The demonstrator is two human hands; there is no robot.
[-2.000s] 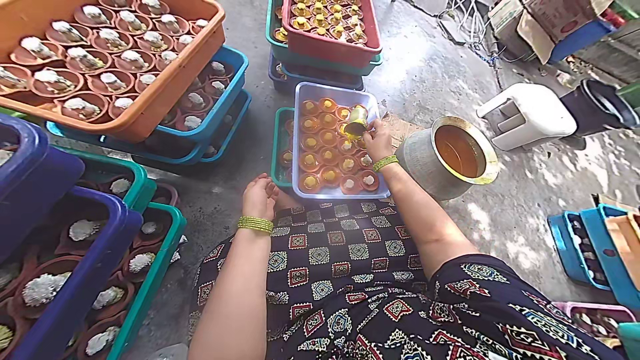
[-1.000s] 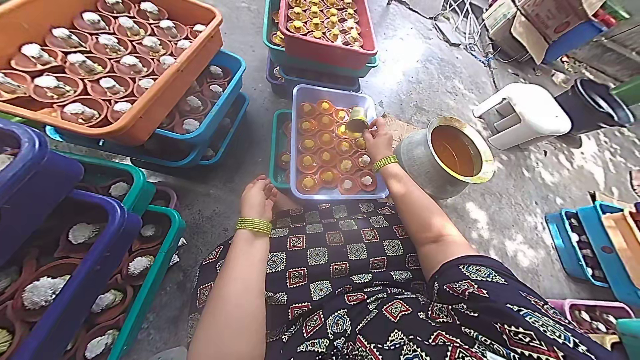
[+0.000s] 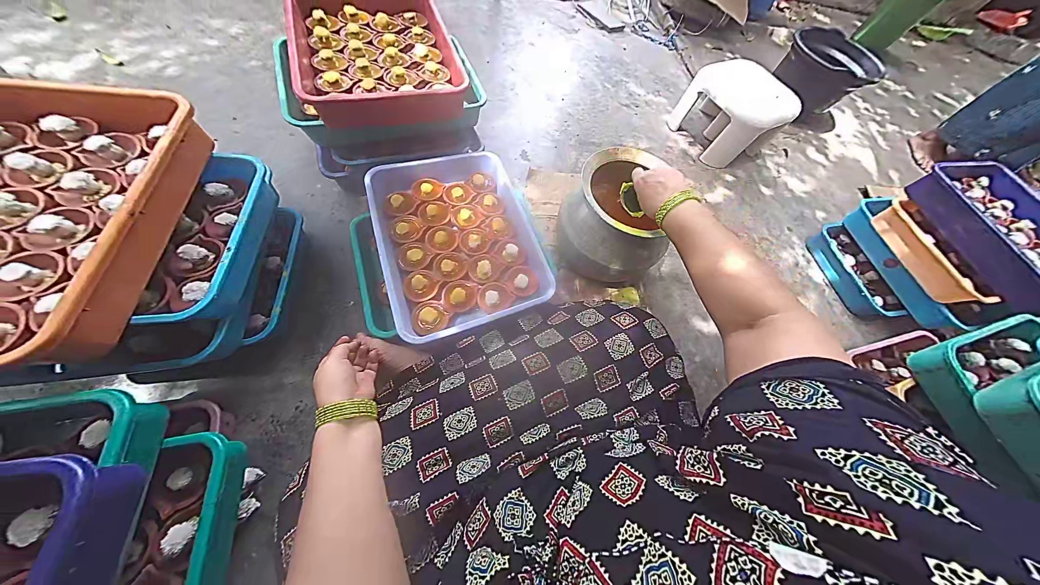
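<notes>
My right hand (image 3: 656,191) grips a small metal cup (image 3: 630,200) and dips it into the mouth of a round metal pot (image 3: 611,244), which holds orange-brown liquid. Left of the pot is a pale lavender plastic tray (image 3: 380,236) with rows of small clay cups (image 3: 449,266). Most of these have yellow-topped wicks standing in them; a few toward the near right look whiter. My left hand (image 3: 348,370) rests with curled fingers and nothing in it, just off the tray's near left corner. The liquid's level inside the pot is partly hidden by my hand.
A red tray (image 3: 382,110) of yellow-topped cups tops a stack beyond. Orange (image 3: 175,171) and blue (image 3: 264,236) trays with white-topped cups stand left, more crates (image 3: 967,366) right. A white plastic stool (image 3: 735,101) and black bucket (image 3: 829,69) stand behind the pot. A person's foot (image 3: 929,150) shows far right.
My right hand has moved right with the metal cup, from above the lavender tray to the pot's mouth. My left hand stays near the tray's corner.
</notes>
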